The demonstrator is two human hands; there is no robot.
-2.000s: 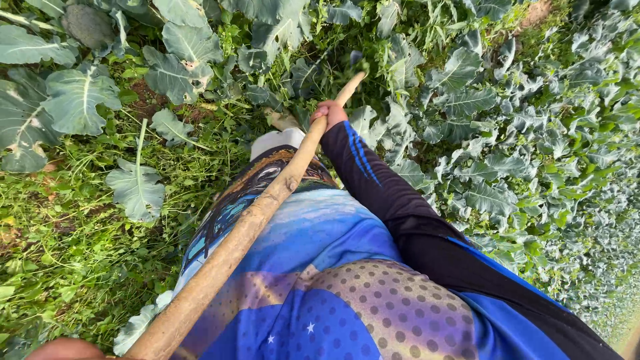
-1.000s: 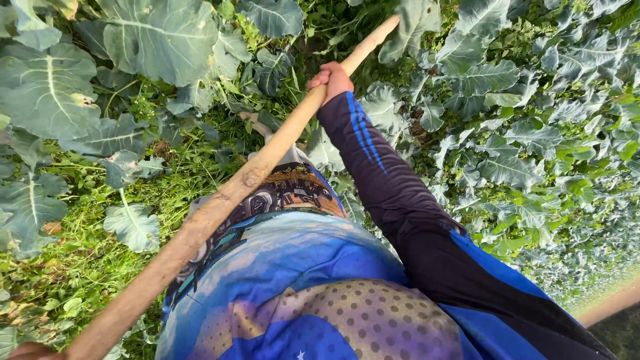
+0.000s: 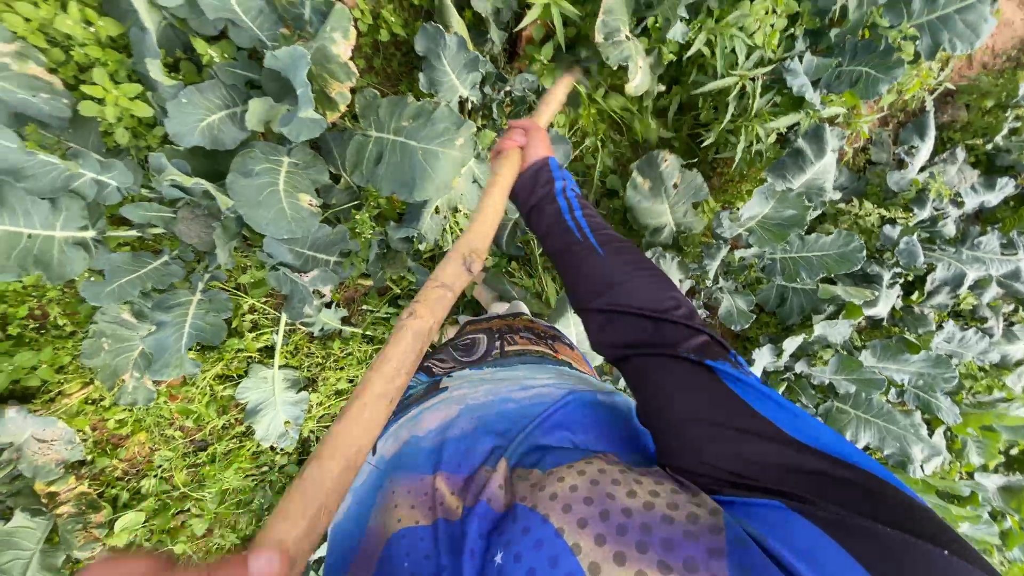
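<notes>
A long, pale wooden pole point(image 3: 416, 320) slants from the bottom left up to the top middle, in front of my body. My right hand point(image 3: 522, 144) grips it near its far end, the arm in a black and blue sleeve. At the bottom left edge my left hand point(image 3: 192, 565) is only partly in view, its fingers against the thick near part of the pole. The far tip is blurred over weeds and leaves, and whatever it may carry cannot be made out.
Broad-leaved brassica plants point(image 3: 412, 148) grow on the left and at the top, with more rows point(image 3: 816, 252) on the right. Low green weeds point(image 3: 200, 432) cover the ground between them. A light shoe point(image 3: 508, 307) shows just beyond my printed clothing. Bare soil point(image 3: 992, 48) appears at the top right.
The plants in view have shifted with the camera. Past my right hand, the pole's far part looks shorter than one second ago, and its tip sits lower and further left. My right hand has kept its hold.
</notes>
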